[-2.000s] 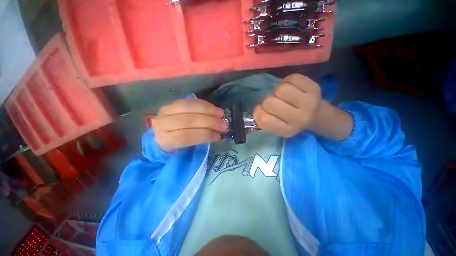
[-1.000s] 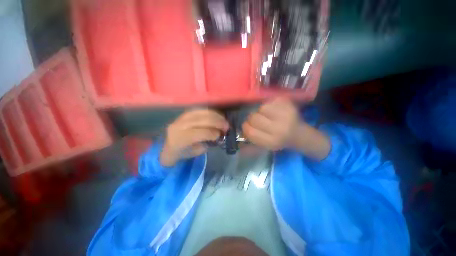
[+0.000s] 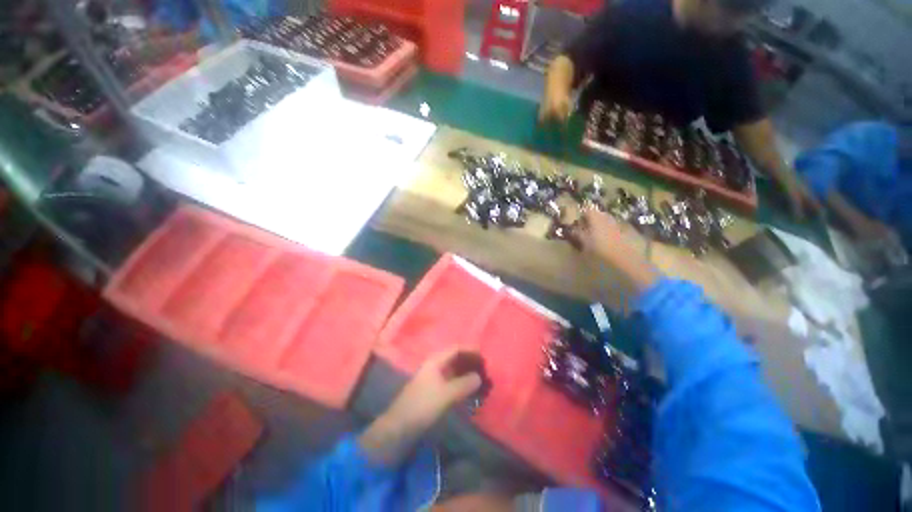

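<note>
My left hand is over the near left part of the divided red tray, its fingers closed on a small dark piece. My right hand reaches to the loose pile of black-and-silver pieces on the brown board. Its fingertips are at a dark piece at the pile's near edge; whether they grip it is too blurred to tell. Finished pieces fill the right compartments of the tray, partly hidden by my right sleeve.
A second red tray lies at left. A white sheet bears a white box of dark parts. Across the bench, a person in dark clothes stands by a filled tray. White scraps lie at right, near a blue sleeve.
The view has lifted to show the bench. My hands, together around a black-and-silver piece before, are now apart: the right out at the pile, the left over the tray.
</note>
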